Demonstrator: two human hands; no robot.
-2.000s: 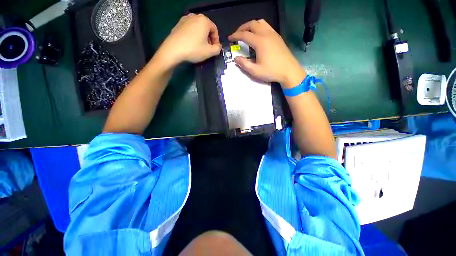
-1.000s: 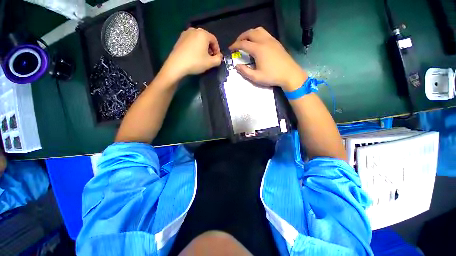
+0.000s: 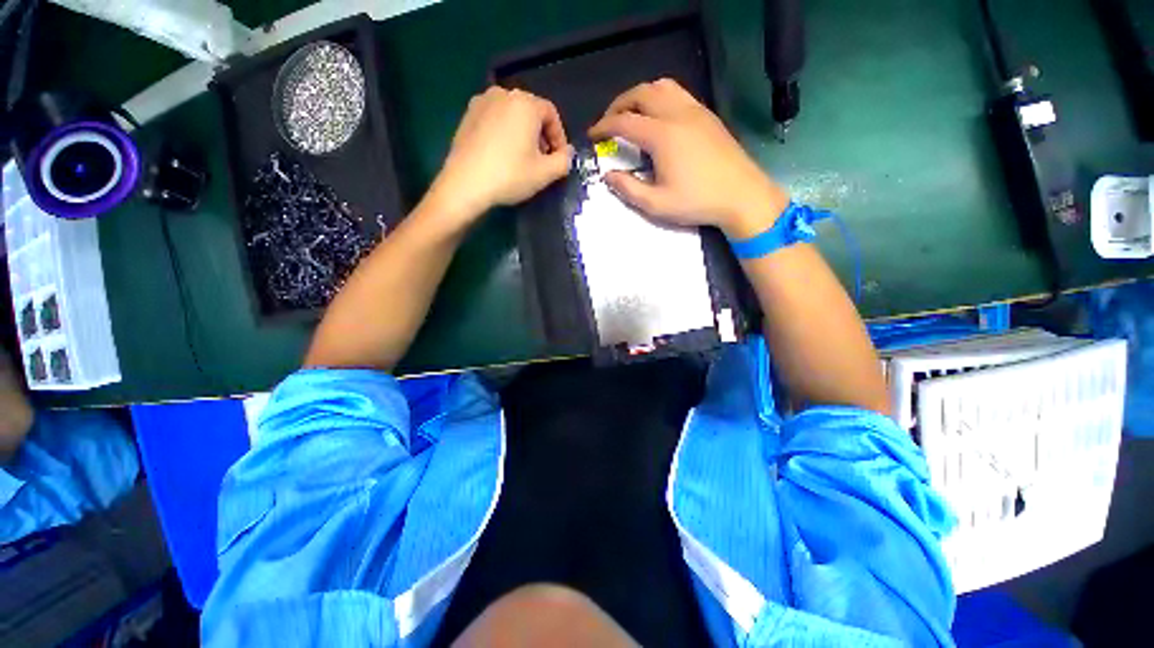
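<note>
The opened tablet unit, a bright white and silver rectangle with dark edges, lies in the black fixture. My left hand is at the unit's far left corner, thumb and fingertips pinched together; any small part between them is too small to tell. My right hand rests over the far right part, fingers and thumb curved around the end with the yellow patch. It steadies the unit there. A blue wrist strap is around my right wrist.
A black parts tray at left holds a round dish of screws and a heap of dark parts. A screwdriver hangs beyond my right hand. A purple-ringed device and blister tray stand far left; a black controller lies right.
The whole view has shifted, so the bench things appear farther right and slightly lower. Both hands keep nearly the same pose at the unit's far end.
</note>
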